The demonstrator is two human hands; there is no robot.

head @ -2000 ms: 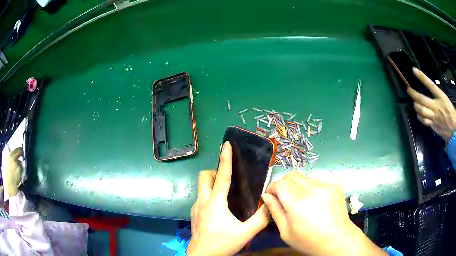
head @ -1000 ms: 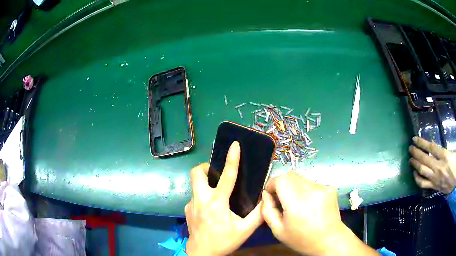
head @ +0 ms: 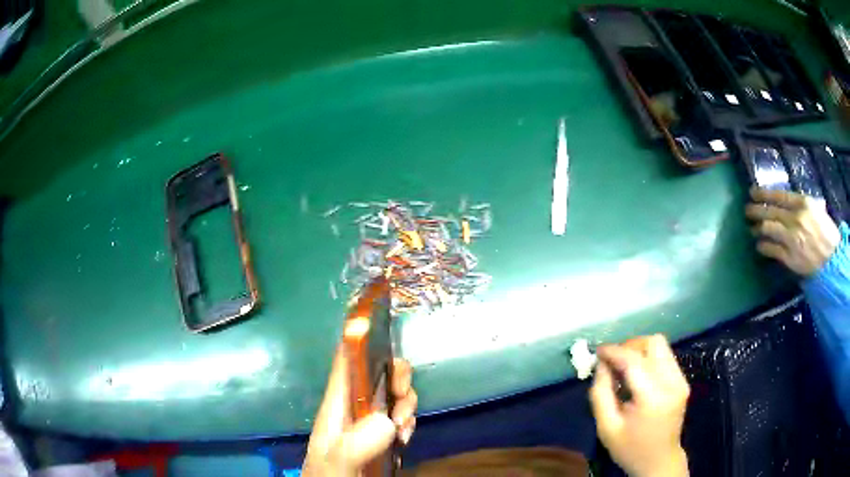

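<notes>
My left hand point(head: 359, 429) grips a phone point(head: 368, 349) at the bottom centre. The phone stands on edge, its orange rim towards me, so its faces are mostly hidden. Its top end reaches the lower left of a pile of tiny grey and orange sticks point(head: 419, 256). My right hand point(head: 641, 401) is apart from the phone, at the bench's front edge. Its fingers are curled, with the fingertips close beside a small white crumpled lump point(head: 582, 358); I cannot tell if they hold anything. An empty orange-rimmed mid-frame point(head: 246, 252) lies at left.
White tweezers point(head: 559, 182) lie right of the pile. Black trays point(head: 610, 42) with glossy screens are at upper right; an orange-rimmed phone point(head: 666, 102) lies across one. Another person's hand point(head: 792, 228) with a blue sleeve rests at the lower tray. Stacked black trays point(head: 746, 391) are below the bench edge.
The view has swung right. My left hand has turned the phone from screen-up to on edge. My right hand has left the phone and moved right, to the white lump.
</notes>
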